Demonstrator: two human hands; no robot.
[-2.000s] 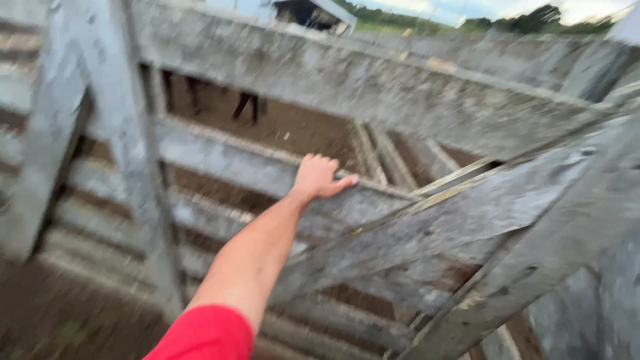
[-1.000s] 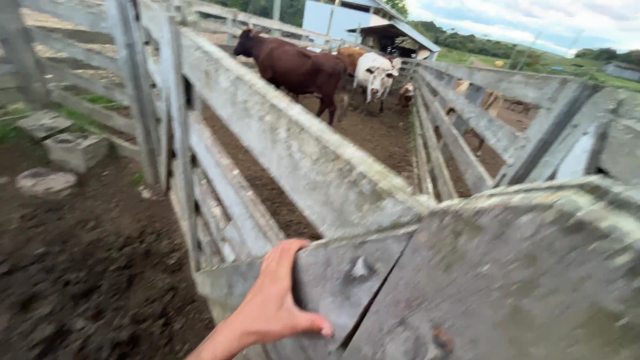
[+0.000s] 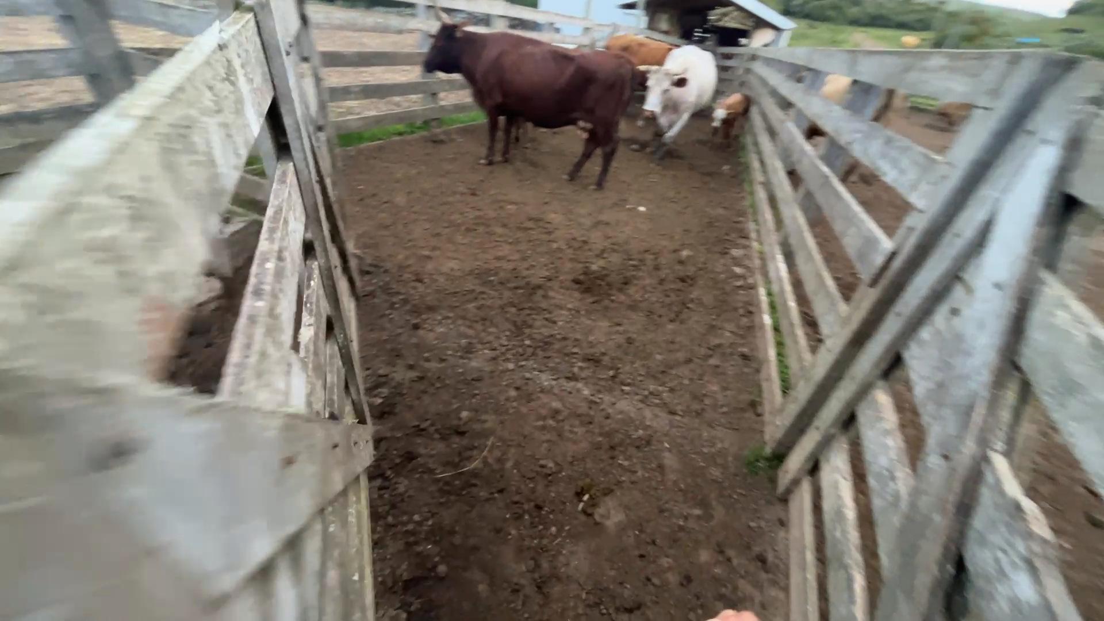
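Only a sliver of a hand, apparently my right hand [image 3: 733, 616], shows at the bottom edge, right of centre. Its fingers and anything it might hold are cut off by the frame. My left hand is not in view. A weathered wooden gate or fence panel [image 3: 172, 483] stands close on the left, with a blurred reddish patch between its boards. Farther off, a dark brown horned cow [image 3: 543, 82] stands side-on. Behind it to the right are a white horned cow [image 3: 686, 86], an orange-brown cow [image 3: 640, 49] and a small brown-and-white calf [image 3: 731, 110].
A plank fence with diagonal braces [image 3: 914, 259] runs along the right, with more cattle [image 3: 841, 95] beyond it. Trodden dirt ground [image 3: 552, 345] lies between the two sides. A rail fence [image 3: 388, 92] crosses the back left, and an open-fronted shed [image 3: 703, 21] stands behind the cattle.
My left hand was on the wooden boards in both earlier frames and is now out of sight. The view has swung to look down the passage between the fences.
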